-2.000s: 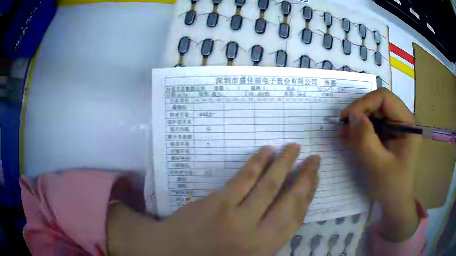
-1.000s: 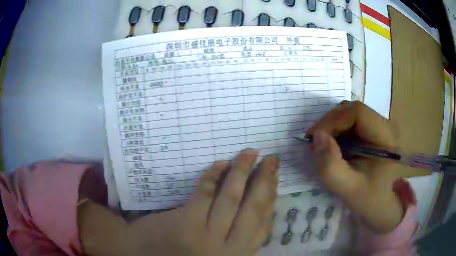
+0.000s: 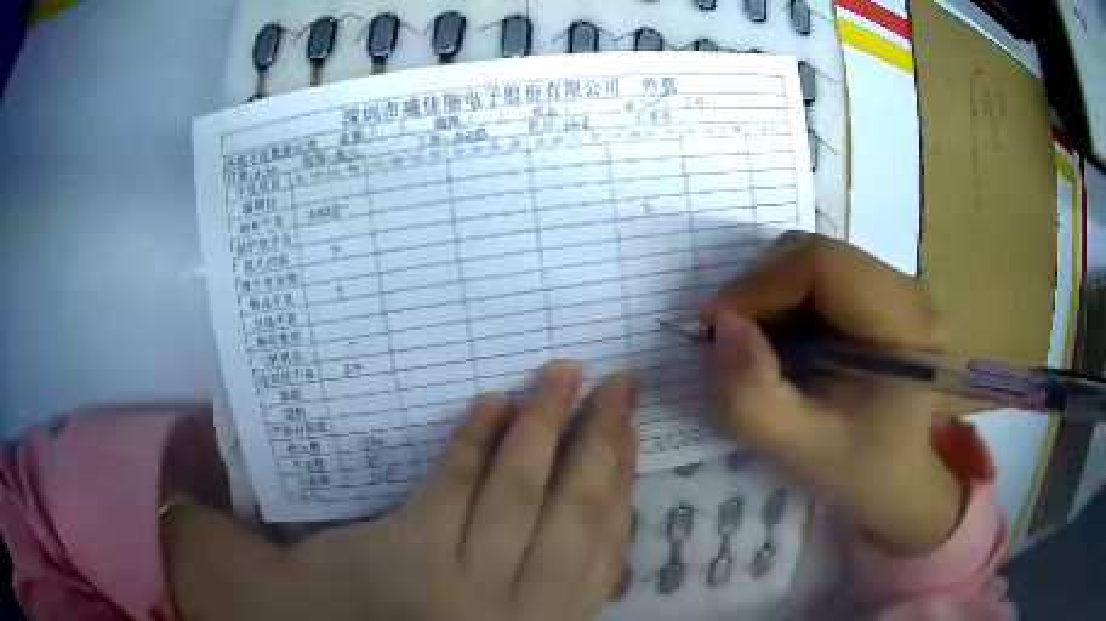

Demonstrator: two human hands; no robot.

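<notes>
The inspection record sheet [image 3: 485, 267] lies slightly tilted on the white foam board [image 3: 825, 182] with its rows of small dark speakers [image 3: 449, 36]. It has a printed Chinese heading, a table grid and few handwritten figures. My left hand [image 3: 497, 522] is bare and lies flat with spread fingers on the lower part of the sheet. My right hand [image 3: 825, 376] grips a gel pen [image 3: 970, 374], its tip over a column right of the sheet's middle. Whether the tip touches the paper is unclear. More speakers show below the sheet.
A brown cardboard sheet [image 3: 988, 182] lies at the right, beside red and yellow tape [image 3: 876, 46]. The white bench top [image 3: 109, 243] is at the left. Dark objects at the upper right corner are cut off.
The sheet and board have shifted left and up in view, and more cardboard shows. My right hand has moved the pen down the sheet. My left hand stays on the paper.
</notes>
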